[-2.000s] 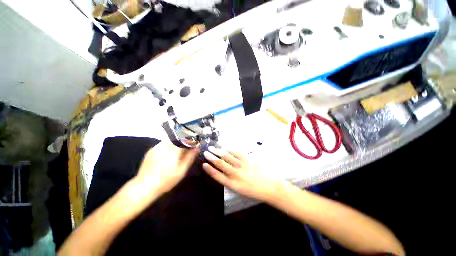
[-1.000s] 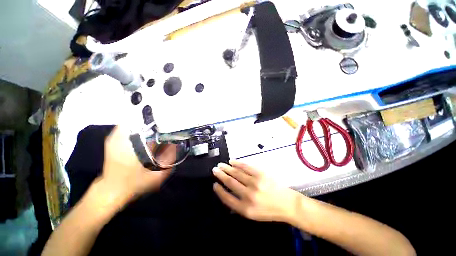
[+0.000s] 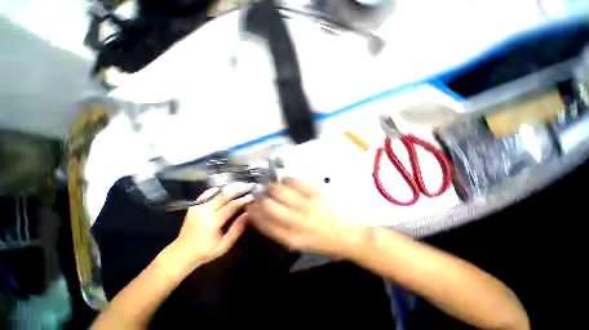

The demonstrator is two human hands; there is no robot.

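Note:
The black garment piece (image 3: 139, 242) lies on the white table left of and below the needle area, and spreads down towards me. The presser foot and needle area (image 3: 261, 173) is blurred, just above my fingertips. My left hand (image 3: 216, 222) has its fingers bent on the cloth beside the foot. My right hand (image 3: 297, 216) lies at the right side of the foot, fingertips close to the left hand's. The blur and the fingers hide the cloth edge, so a grip on it cannot be made out.
The white machine head (image 3: 206, 84) with a black elastic band (image 3: 289, 77) crosses the top. Scissors with red handles (image 3: 413, 169), a short yellow stick (image 3: 356, 140) and a shiny grey packet (image 3: 481, 155) lie right of the needle. The table has a worn yellow-brown left edge (image 3: 79, 213).
My left hand has moved right, from behind the chrome guard to the foot. My right hand has moved up and left towards it. The camera view has shifted and blurred.

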